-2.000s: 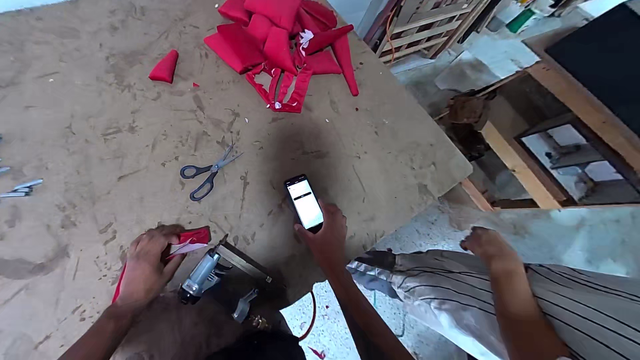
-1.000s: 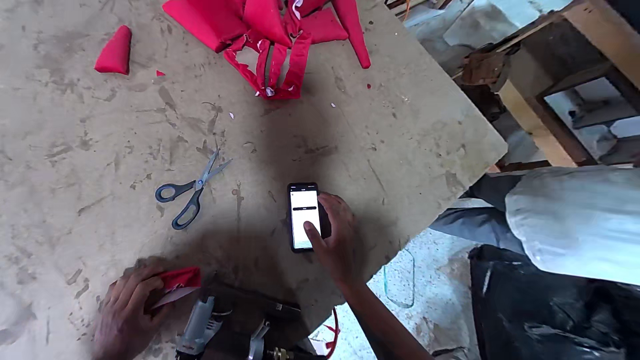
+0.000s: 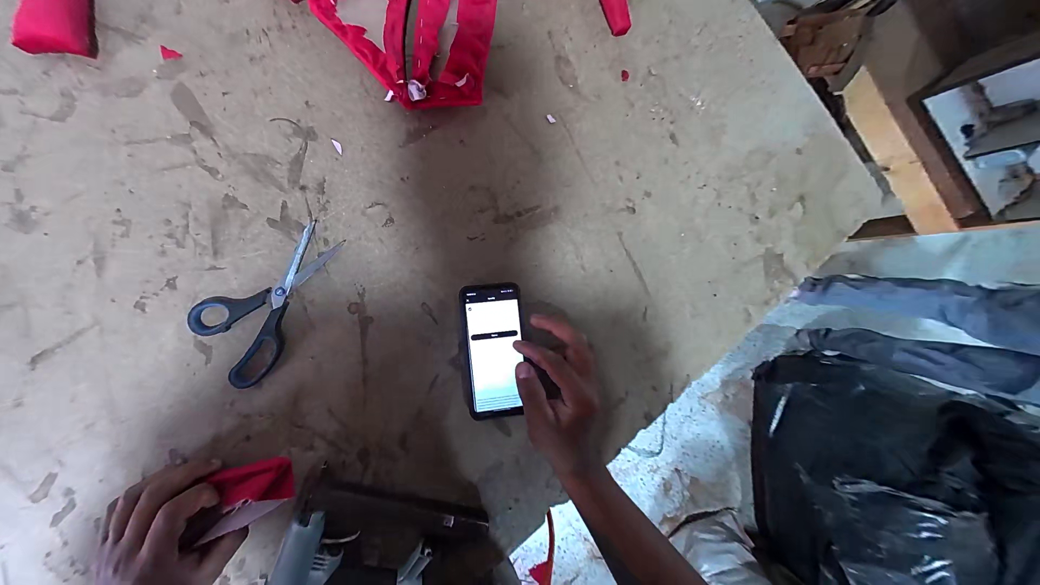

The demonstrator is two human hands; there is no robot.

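A smartphone (image 3: 494,353) with a lit screen lies on the worktable (image 3: 650,203). My right hand (image 3: 561,386) is at its right edge, fingers apart and fingertips beside or just over the screen. At the lower left, my left hand (image 3: 166,520) grips a red fabric piece (image 3: 252,481) with a pale underside. Right of that hand is a grey and black pneumatic stapler (image 3: 390,520), cut off by the bottom of the view. Scissors (image 3: 278,301) with black handles lie with parted blades, left of the phone.
Red fabric strips (image 3: 443,73) and a red padded piece (image 3: 57,28) are at the table's far side. Past the right table edge are a black plastic bag (image 3: 869,479), part of a person's trouser leg or cloth, and a wooden frame (image 3: 902,154). A red hose (image 3: 550,540) hangs near the bottom.
My right hand held the phone's side with the thumb on the screen; now its fingers are spread at the edge. The other person's arm, seen earlier at right, is out of view. The view is closer.
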